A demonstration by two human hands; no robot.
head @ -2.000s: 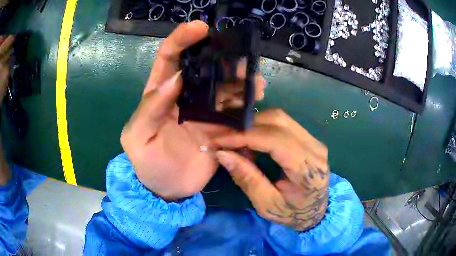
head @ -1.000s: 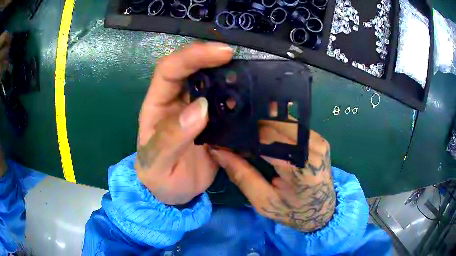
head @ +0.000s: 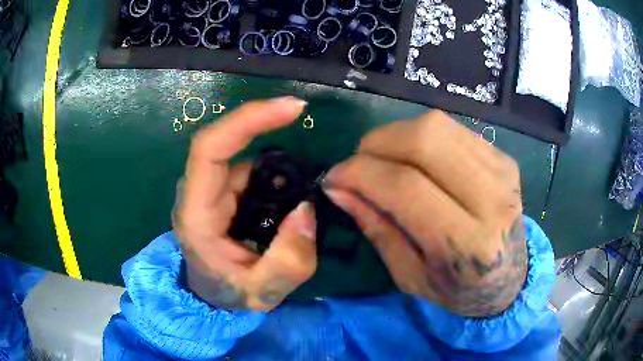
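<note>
The black housing is held low over the green mat, tilted and blurred. Its round openings show at the left; its right part is dark against the mat and hard to make out. My left hand grips its left end, with the thumb on the near side and the index finger raised and curved above it. My right hand is at the right of the housing, its thumb and fingertips pinched together near its surface. A small pale speck shows at those fingertips; it is too small to tell what it is.
A black parts tray spans the top, with black ringed parts, small clear parts and a white bag. Loose thin rings lie on the mat. A yellow line runs at left. Clear plastic bags lie at far right.
The housing has moved down and left and turned in my left hand. My right hand has come from beneath it to its right side. The whole view has shifted, showing more mat behind my hands.
</note>
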